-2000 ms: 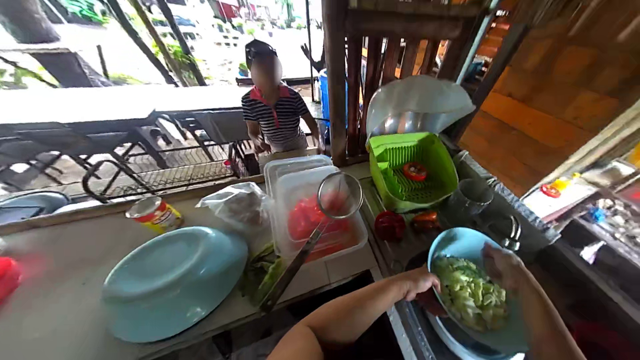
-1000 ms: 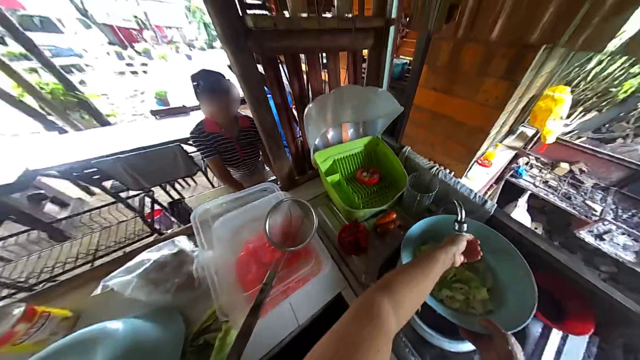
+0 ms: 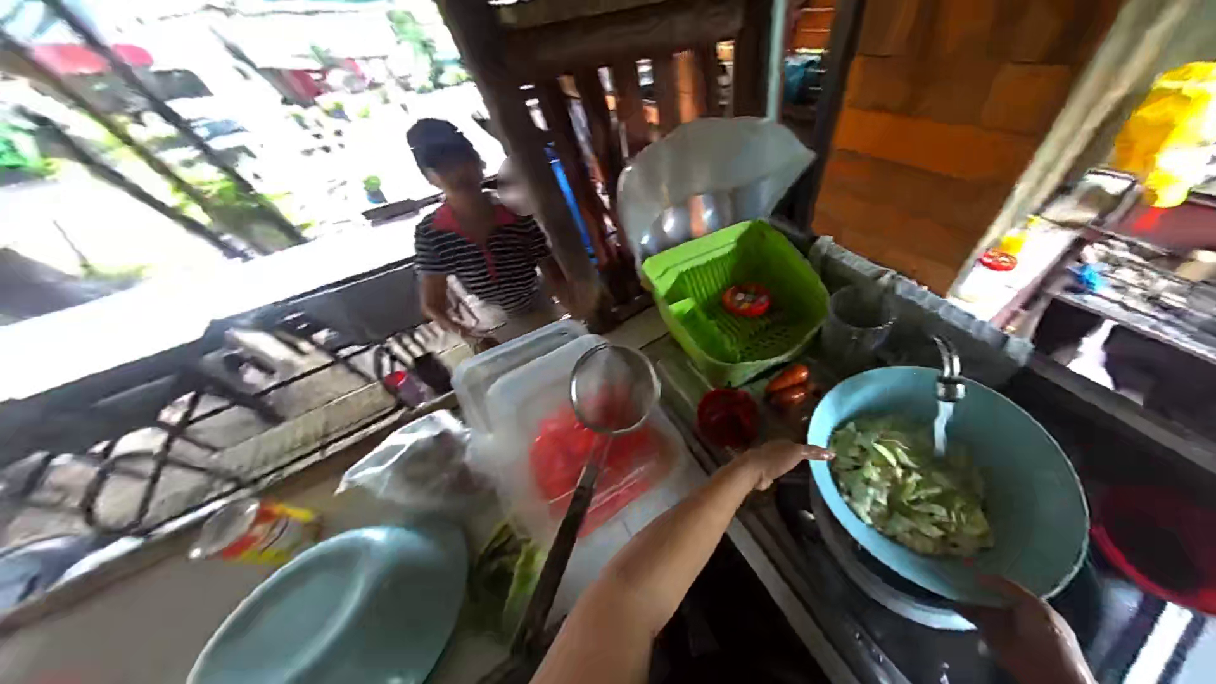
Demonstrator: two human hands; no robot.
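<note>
A light-blue plastic basin (image 3: 1031, 484) sits under the faucet (image 3: 948, 372), and a stream of water runs into it. Chopped leafy greens (image 3: 907, 494) lie in the basin. My left hand (image 3: 784, 463) grips the basin's rim at its left side. At the lower right, my right hand (image 3: 1026, 632) is at the near rim, blurred, its fingers partly hidden below the basin. Left of the basin are a red cup-like container (image 3: 727, 418) and carrots (image 3: 788, 385).
A green plastic dish rack (image 3: 698, 328) stands behind. Left are a lidded clear container (image 3: 513, 456) with red contents, a mesh strainer (image 3: 616, 388), a plastic bag (image 3: 408, 465), a can (image 3: 252, 532) and a blue oval dish (image 3: 351, 608). A person (image 3: 484, 247) stands beyond the counter.
My left hand has moved from the faucet to the basin's left rim. Water now visibly runs from the faucet. Two seconds ago both hands held the basin tilted.
</note>
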